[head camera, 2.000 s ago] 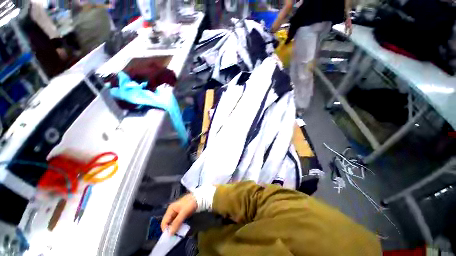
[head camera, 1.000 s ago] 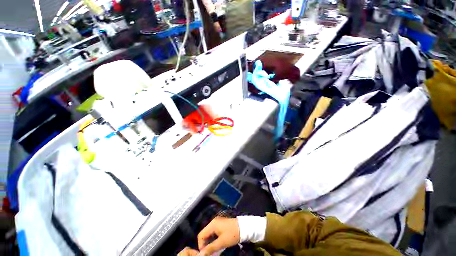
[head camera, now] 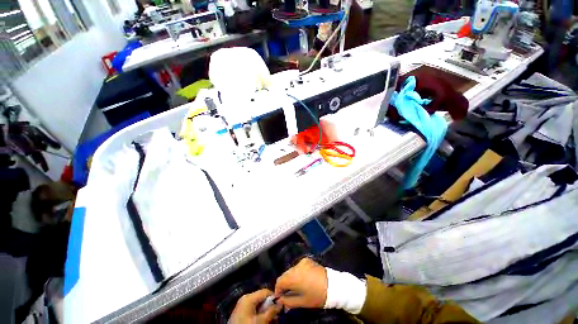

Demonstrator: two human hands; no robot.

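Observation:
My right hand (head camera: 303,282) is at the bottom centre, fingers bent together at a small pale piece (head camera: 269,302) below the table's front edge. My left hand (head camera: 250,309) is beside it, cut off by the lower rim, its fingers on the same pale piece. What the piece is cannot be told. A white garment panel (head camera: 180,212) with dark navy bands lies flat on the left part of the table. The white sewing machine (head camera: 342,82) stands behind. Its needle area (head camera: 246,149) has no fabric visible under it.
Scissors (head camera: 337,154) with red and orange handles, thin pens (head camera: 308,167) and a brown flat piece (head camera: 286,157) lie under the machine arm. Light blue cloth (head camera: 423,123) hangs over the table's right end. A heap of white-and-navy pieces (head camera: 481,243) is at right.
The view has swung left, bringing the table and panel toward the centre. My right hand held a pale piece near the heap; now both hands are together at a small pale piece.

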